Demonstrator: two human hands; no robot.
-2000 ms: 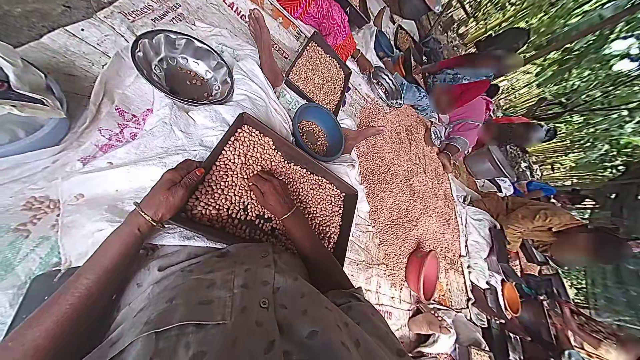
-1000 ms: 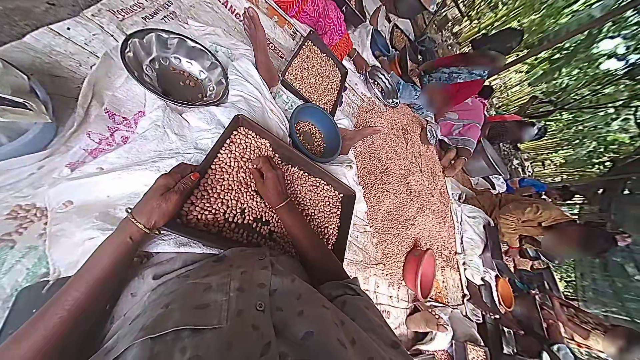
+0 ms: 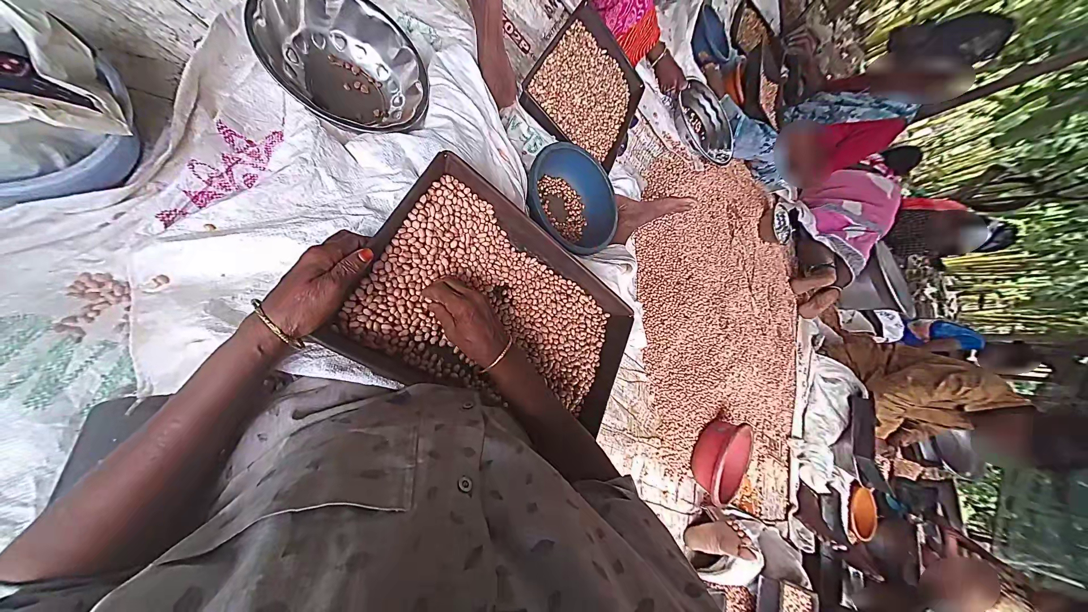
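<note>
A dark rectangular tray point(image 3: 535, 228) of shelled peanuts point(image 3: 450, 217) lies tilted across my lap. My left hand point(image 3: 321, 280) grips the tray's left edge, thumb on the rim. My right hand point(image 3: 466, 316) rests among the peanuts in the middle of the tray, its fingers curled down; whether they hold any peanuts is hidden. Dark tray bottom shows beside that hand. Touching or close to the tray's far side is a blue plastic bowl point(image 3: 602, 200) with some peanuts inside. A steel bowl point(image 3: 408, 85) with a few peanuts stands at the upper left.
A large spread of peanuts point(image 3: 714, 297) covers the ground sheet to the right, a red bowl point(image 3: 722, 463) at its edge. Another filled tray point(image 3: 585, 81) lies beyond the blue bowl. A bare foot point(image 3: 650, 217) is near that bowl. Several people sit around the spread. White woven sacks point(image 3: 221, 272) lie at left.
My right hand has shifted within the tray, from the peanuts toward its far side to nearer its middle. My left hand stays on the tray's edge.
</note>
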